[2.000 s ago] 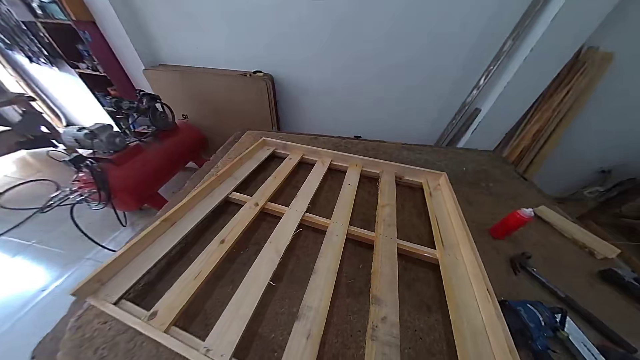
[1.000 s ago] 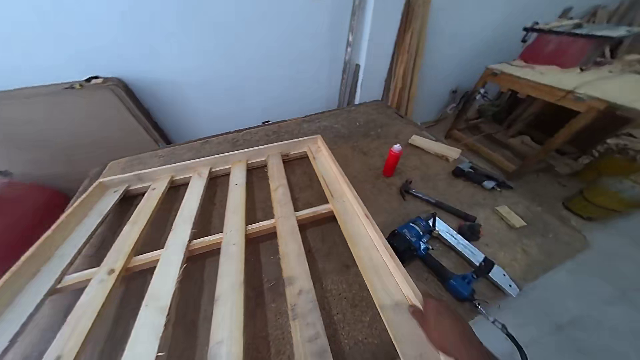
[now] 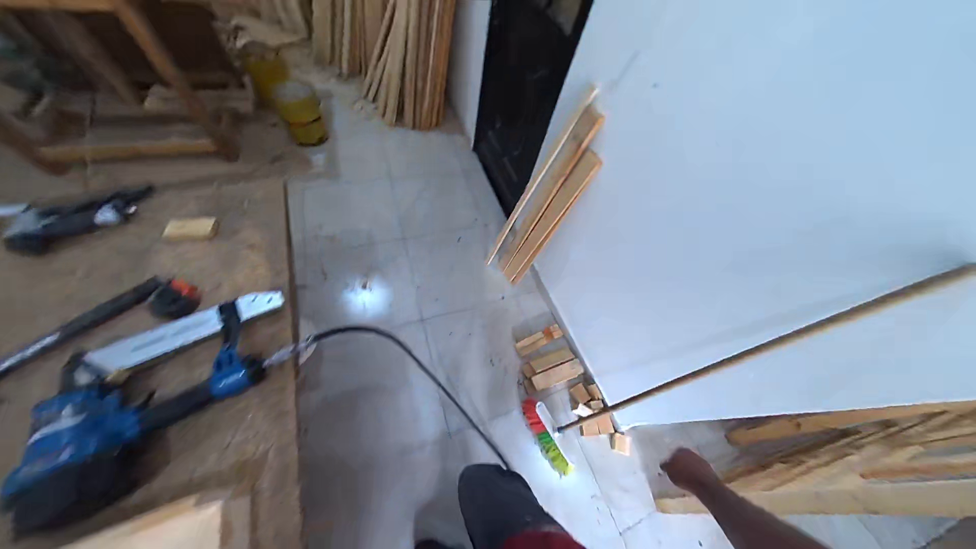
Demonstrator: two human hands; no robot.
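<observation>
My right hand (image 3: 688,469) hangs low at the right, above the floor beside stacked wooden pieces (image 3: 831,499); its fingers are small and blurred, and I see nothing held. My left hand is out of view. On the workbench at left lies a blue pneumatic nailer (image 3: 84,435) with a pale metal magazine (image 3: 175,329) and a black air hose (image 3: 412,354) running off the edge. A corner of the pale wooden slatted frame (image 3: 183,526) shows at the bottom left. The claw hammer's handle (image 3: 84,320) lies beyond the nailer.
A broom (image 3: 547,438) with a long wooden handle leans against the wall, its head on the tiled floor near small wood offcuts (image 3: 557,367). Boards (image 3: 557,194) lean by a dark door (image 3: 526,91). Yellow buckets (image 3: 301,114) and upright planks (image 3: 412,61) stand farther back.
The view has swung far to the right, from the slatted frame to the floor and wall. A hand that was at the frame's right side a second ago is off it.
</observation>
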